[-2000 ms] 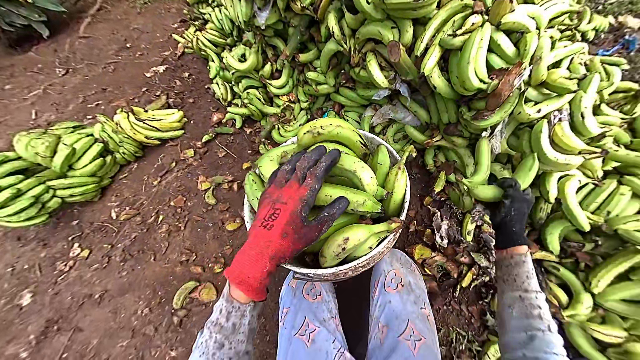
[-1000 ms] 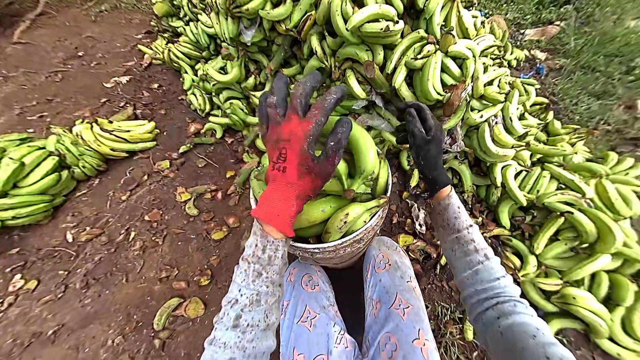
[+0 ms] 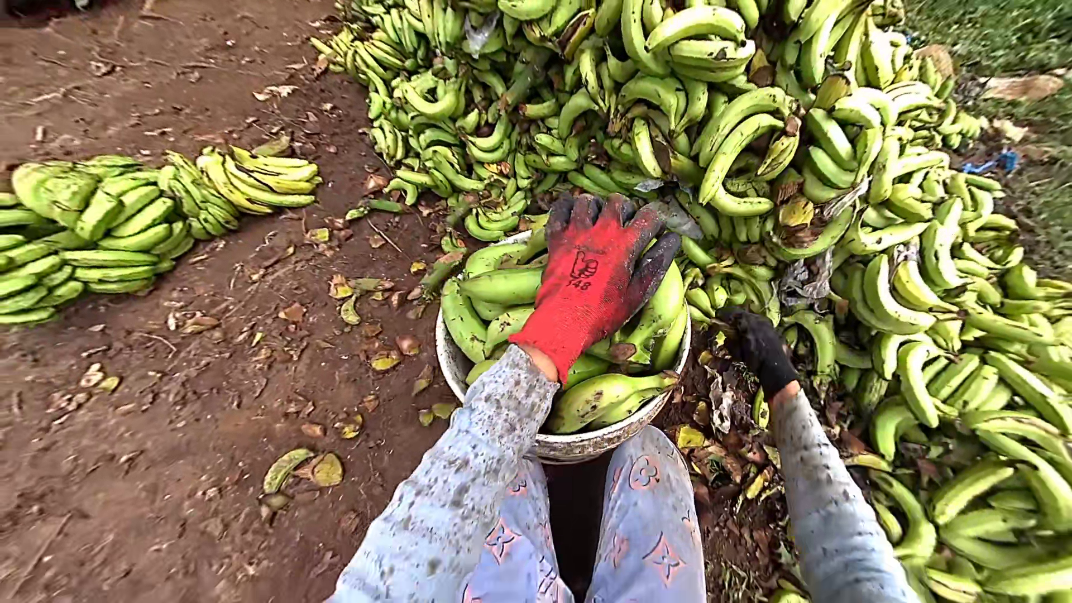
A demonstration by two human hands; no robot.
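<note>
A round, dirty white tub point(image 3: 563, 449) full of green plantains point(image 3: 605, 400) stands just in front of my knees. My left hand point(image 3: 596, 270), in a red knit glove with dark coated fingers, lies flat over the plantains in the tub, palm down; what its palm touches is hidden. Right of the tub, my right hand point(image 3: 754, 347) in a black glove reaches low to the near edge of a big heap of green plantains point(image 3: 737, 142). Its fingers are dark and partly hidden, so whether they grip anything does not show.
Brown bare soil with dry leaves spreads to the left, where several bunches of green plantains point(image 3: 126, 222) lie in a row. Scraps of clear plastic point(image 3: 808, 280) are caught in the heap. Grass point(image 3: 988, 33) and a blue scrap point(image 3: 991, 162) lie beyond it at the upper right.
Two seconds ago my right hand was at a plantain on the heap; it then came close to the tub's far right rim and is now lower, right of the tub. My left hand has stayed over the tub.
</note>
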